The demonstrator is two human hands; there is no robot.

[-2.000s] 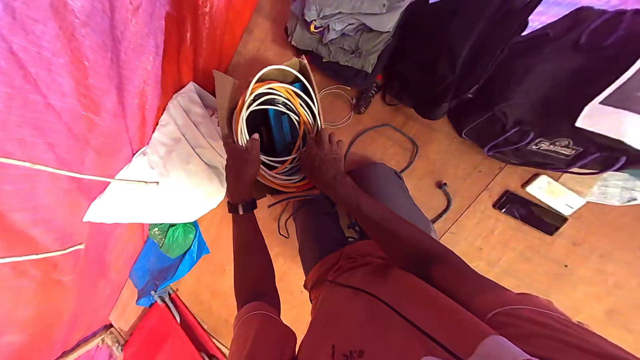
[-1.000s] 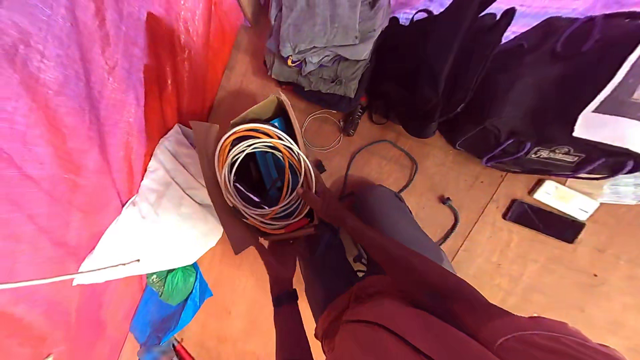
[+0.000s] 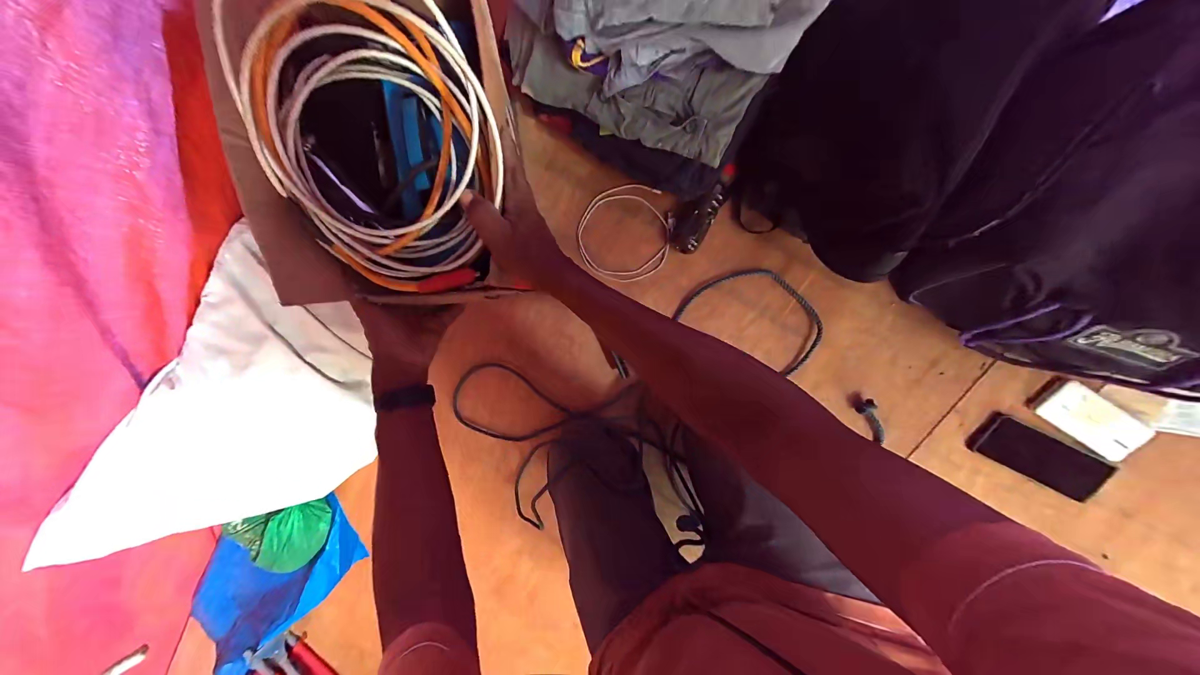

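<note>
Coiled white and orange cables (image 3: pixel 328 220) lie in the mouth of an open cardboard box (image 3: pixel 309 274), with a blue object (image 3: pixel 405 141) and dark items under the coils. My right hand (image 3: pixel 511 234) grips the box's right side, its thumb over the coil's edge. Below the near edge of the box is my left hand (image 3: pixel 398 342), its fingers hidden beneath the cardboard; a dark band circles that wrist. A red piece (image 3: pixel 448 279) shows at the box's near edge. Dark thin cord (image 3: pixel 506 436) lies loose on the floor and around my legs.
Folded grey clothes (image 3: pixel 656 103) and black bags (image 3: pixel 937 141) stand at the upper right. A small cable loop (image 3: pixel 581 234), a dark rope (image 3: pixel 814 314) and two phones (image 3: pixel 1041 457) lie on the floor. White cloth (image 3: pixel 244 412) and a blue plastic bag (image 3: pixel 253 600) are at the left.
My left hand has gone from the coils to beneath the box's near edge. The box has shifted toward the upper left in view, and the dark cord near my legs shows more.
</note>
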